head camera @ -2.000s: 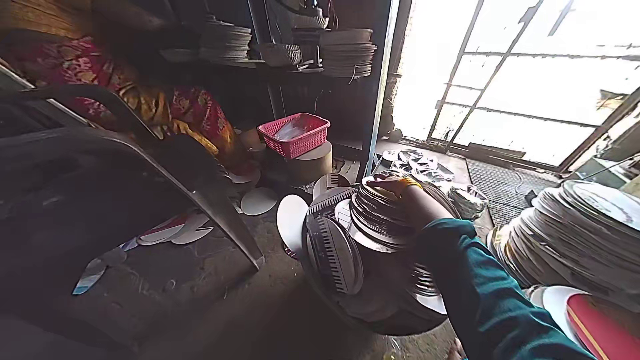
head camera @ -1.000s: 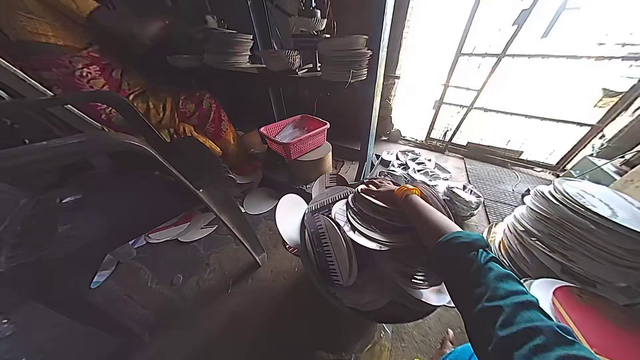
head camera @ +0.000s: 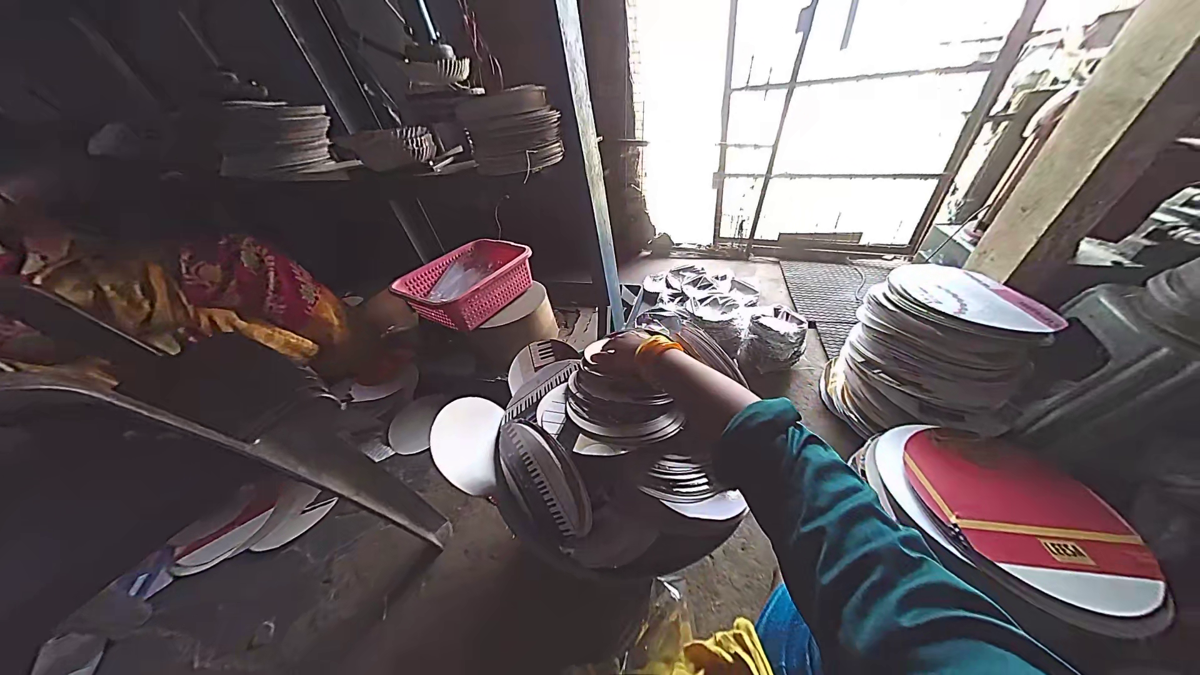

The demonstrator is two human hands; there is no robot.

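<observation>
My right hand (head camera: 626, 354), with an orange bangle at the wrist and a teal sleeve, rests on top of a stack of round cardboard discs (head camera: 623, 412). Its fingers are dark and blurred, so their grip cannot be made out. The stack sits among other discs on a dark round container (head camera: 600, 553). Left of the stack lean discs printed with black and white stripes (head camera: 544, 480) and a plain white disc (head camera: 466, 445). More thin discs (head camera: 677, 478) lie under my forearm. My left hand is out of view.
At right stand a tall stack of discs (head camera: 937, 347) and a pile with a red printed top (head camera: 1031, 506). Wrapped bundles (head camera: 712, 305) lie behind the container. A pink plastic basket (head camera: 464, 281) sits on a round drum (head camera: 516, 328). A chair (head camera: 347, 478) and a person in patterned cloth (head camera: 253, 291) are at left.
The view has turned toward the right, bringing more of the right-hand piles in. My right hand stays at the top of the disc stack.
</observation>
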